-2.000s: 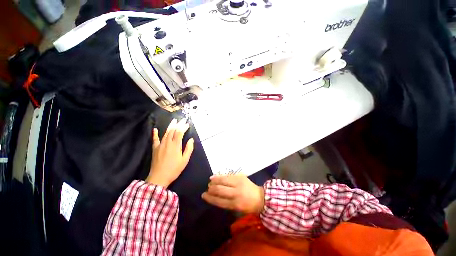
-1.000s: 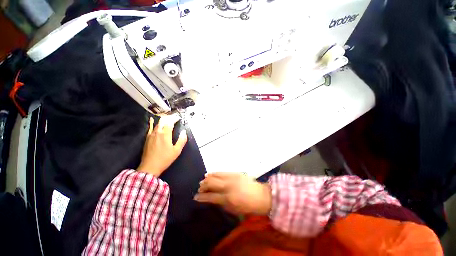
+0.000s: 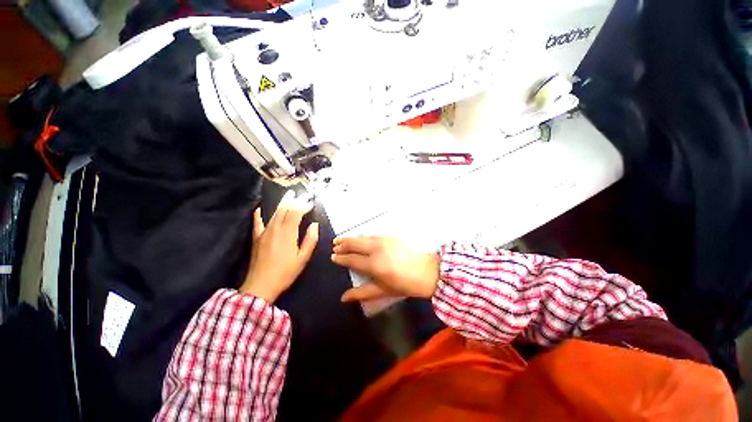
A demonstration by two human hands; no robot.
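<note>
The black garment [image 3: 165, 247] lies left of the machine and over the table's front-left edge. The white industrial sewing machine [image 3: 396, 74] stands over it, with its presser foot [image 3: 312, 171] near the garment's edge. My left hand [image 3: 280, 251] lies flat on the cloth, fingers spread, fingertips just in front of the presser foot. My right hand [image 3: 383, 268] is at the table's front-left corner beside the garment edge, fingers bent; whether it pinches cloth cannot be told. A white label [image 3: 116, 323] lies on the black cloth at left.
Red-handled thread snips [image 3: 441, 158] lie on the white machine table [image 3: 495, 198]. A red item [image 3: 422, 119] shows behind the machine arm. A black bundle with an orange-red tie [image 3: 47, 140] is at far left. Dark cloth [image 3: 684, 165] hangs at right.
My right hand has moved up along the garment edge, closer to the needle, uncovering the table's corner. My left hand stays by the presser foot. The whole view has shifted slightly.
</note>
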